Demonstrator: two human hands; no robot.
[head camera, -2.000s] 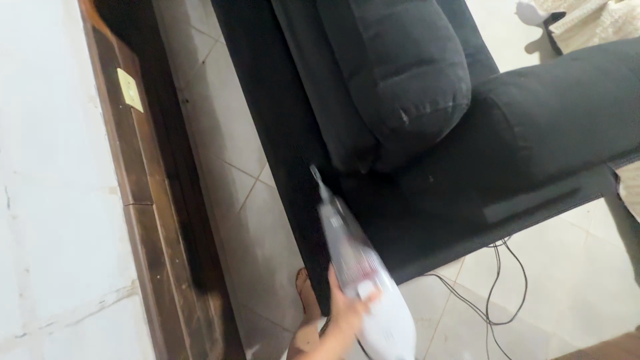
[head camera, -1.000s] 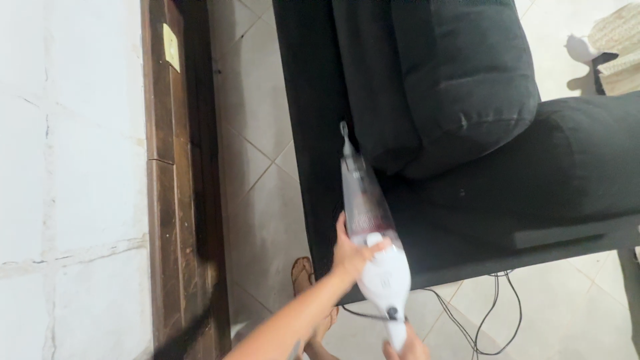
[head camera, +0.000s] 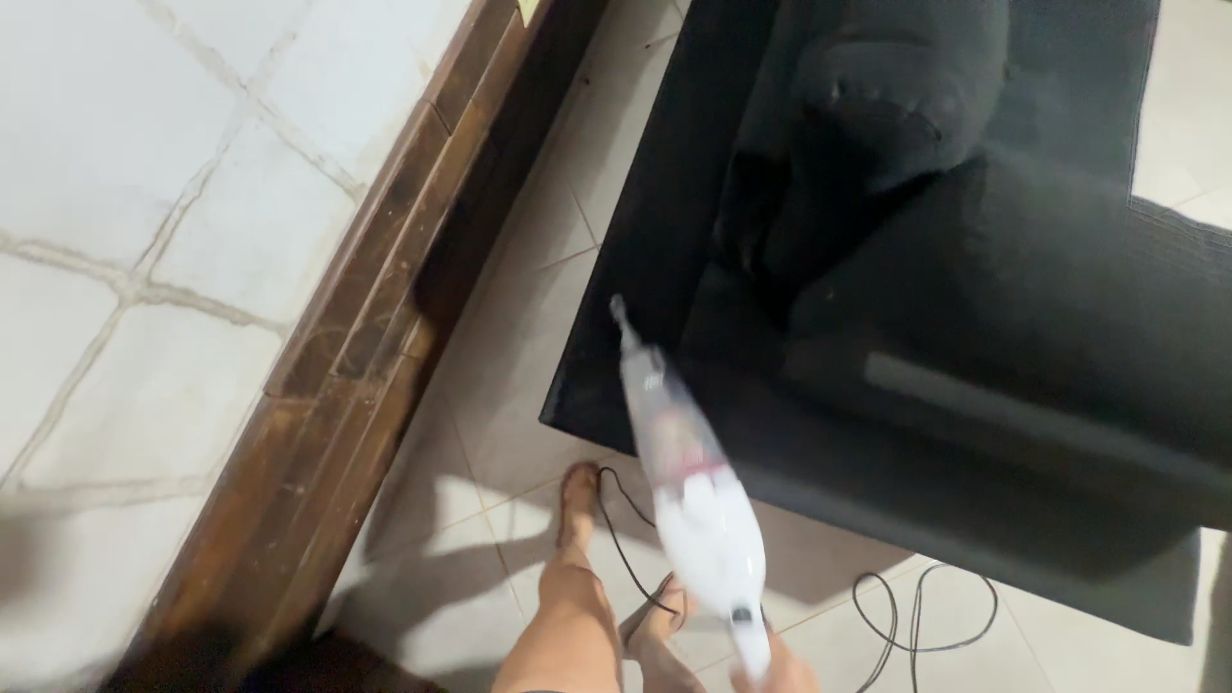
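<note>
A white handheld vacuum cleaner (head camera: 712, 539) with a clear dust chamber and a narrow nozzle extends up from the bottom of the view. My right hand (head camera: 784, 666) is closed around its rear handle, partly cut off by the lower edge. The nozzle tip lies over the dark outer border of a black fabric sofa (head camera: 1011, 404), near its left corner; whether it touches the fabric cannot be told. My left hand is out of view. A bulky dark cushion (head camera: 895, 106) rests on the sofa at the top.
On the left, a brown wooden edge (head camera: 385, 279) borders a white tiled surface (head camera: 202, 385). My sandalled feet stand on the floor tiles (head camera: 539, 500) below the sofa corner. A thin black cord (head camera: 910, 647) loops on the floor at lower right, and more cord lies by my feet.
My left hand, on the vacuum's body one second ago, has let go and left the view. The nozzle has moved from beside the cushion toward the sofa's corner. The view has shifted and turned.
</note>
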